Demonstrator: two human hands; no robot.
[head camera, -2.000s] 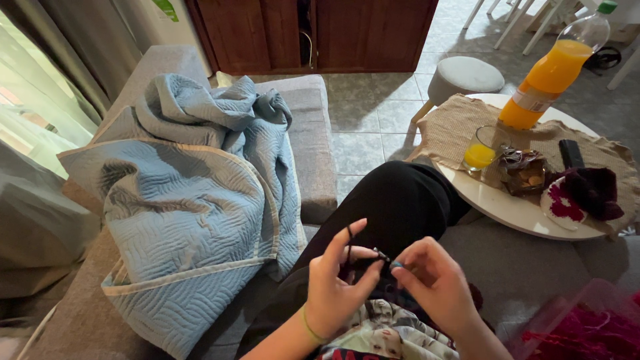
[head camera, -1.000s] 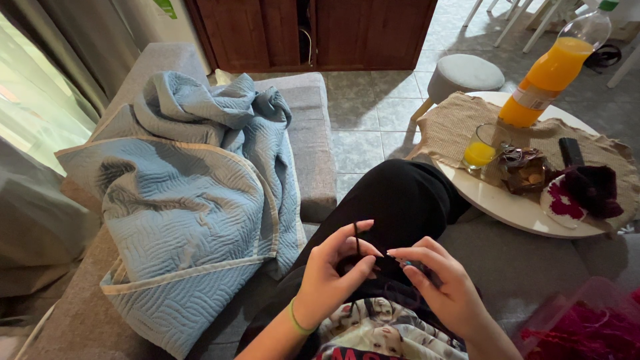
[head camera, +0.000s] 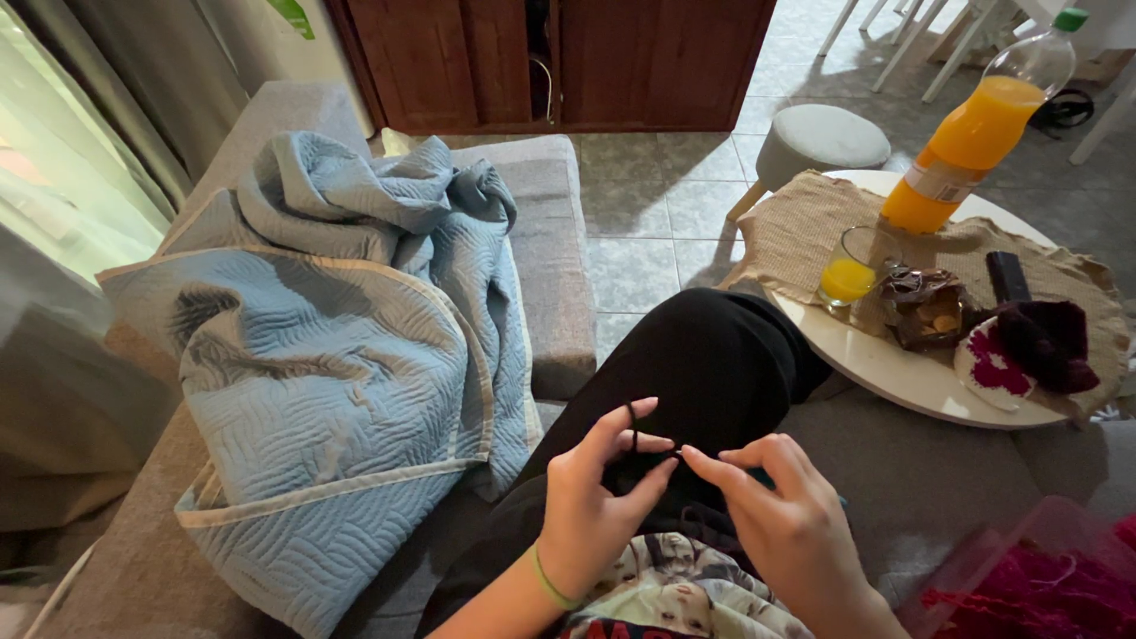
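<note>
My left hand (head camera: 596, 497), with a green band at its wrist, has dark yarn (head camera: 632, 426) looped round its raised index finger. Its thumb and another finger pinch dark material at the tip of a thin tool. My right hand (head camera: 781, 515) grips that tool, which looks like a crochet hook (head camera: 761, 477) with a teal handle, mostly hidden by the fingers. The fingertips of both hands nearly meet above my lap. Dark yarn hangs below them, hard to tell from the black trousers (head camera: 683, 373).
A blue quilted blanket (head camera: 328, 373) lies on the grey sofa (head camera: 541, 266) at left. On the round table (head camera: 852, 355) stand an orange drink bottle (head camera: 967, 142) and a glass (head camera: 848, 275), beside dark and white-magenta yarn pieces (head camera: 994, 359). Magenta yarn (head camera: 1038, 586) fills a clear container at lower right.
My right hand has tilted, its index finger now stretched toward the left fingertips. The left hand keeps the yarn looped on its raised finger.
</note>
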